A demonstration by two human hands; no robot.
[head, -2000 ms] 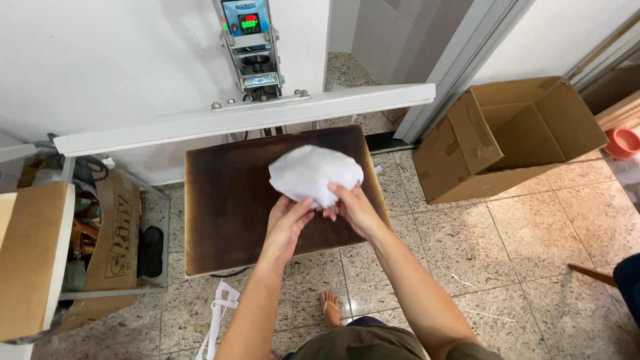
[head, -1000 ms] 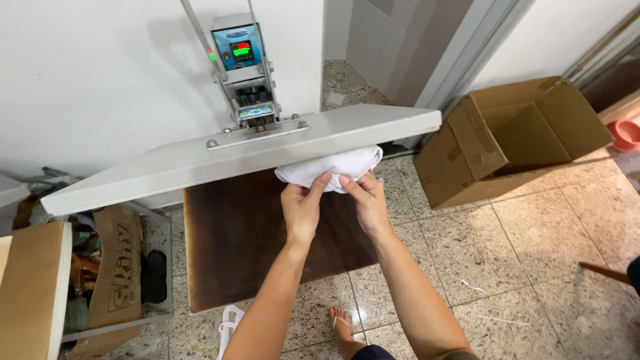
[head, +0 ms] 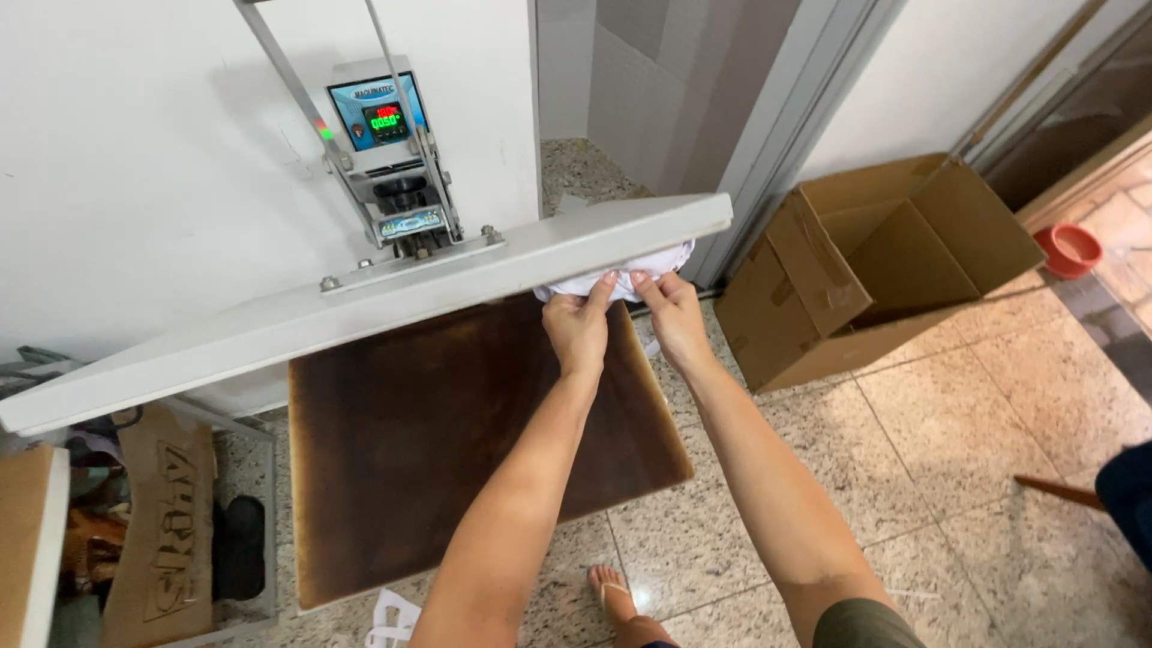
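Observation:
My left hand (head: 579,326) and my right hand (head: 670,310) both pinch the near edge of a bunched white cloth (head: 661,263) between thumbs and fingers. The cloth lies against the underside of the white upper platen (head: 378,315) of a heat press, near its right end, and the platen hides much of it. Below is the press's dark brown lower platen (head: 432,450), its pale edges browned. The control box (head: 378,103) with a lit display is on the arm above.
An open cardboard box (head: 810,297) stands on the tiled floor at right, with a red bowl (head: 1068,250) beyond. A written-on cardboard box (head: 166,522) sits in a frame at left. White scraps (head: 393,619) lie below the lower platen.
My hands have moved the white cloth from over the lower platen up to the upper platen, then rightward along its underside. The upper platen appears lower and more tilted in view.

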